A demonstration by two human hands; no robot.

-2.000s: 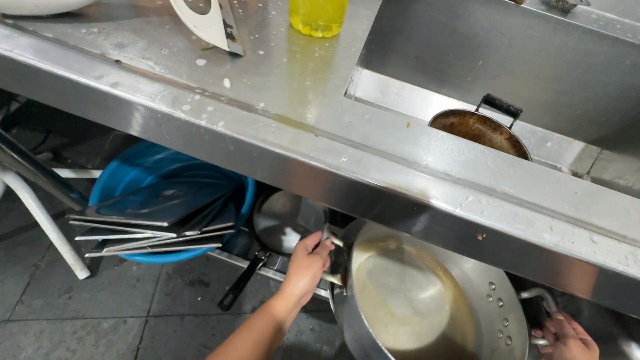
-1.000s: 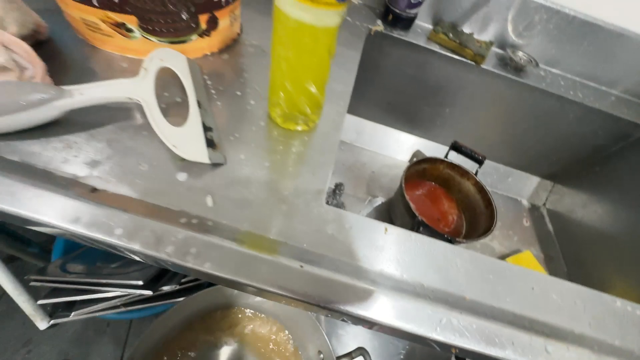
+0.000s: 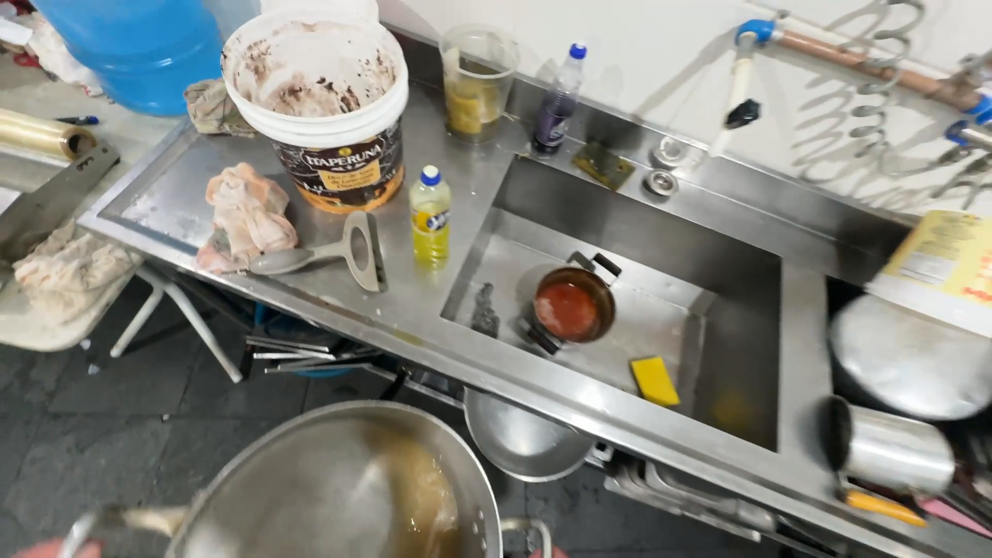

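A large metal pot (image 3: 310,480) with a little brownish liquid inside is held in front of the counter, at the bottom of the view. My left hand (image 3: 70,549) grips its left loop handle, only a sliver of the hand showing at the frame edge. On the right handle is my right hand (image 3: 549,552), almost wholly cut off below. In the steel sink (image 3: 620,325) beyond sits a small dark pot (image 3: 574,304) with reddish liquid, near a yellow sponge (image 3: 655,380) and a dark scouring pad (image 3: 486,310).
The counter holds a white squeegee (image 3: 362,252), a yellow-green soap bottle (image 3: 430,221), crumpled cloths (image 3: 246,209) and a large tub (image 3: 318,116). A lidless metal bowl (image 3: 527,438) and trays lie under the counter. Metal cookware (image 3: 899,449) stands right of the sink; a folding table is at left.
The large pot has come out from under the counter, lifted by its handles, and is now in front of it. The view has shifted to take in the whole sink.
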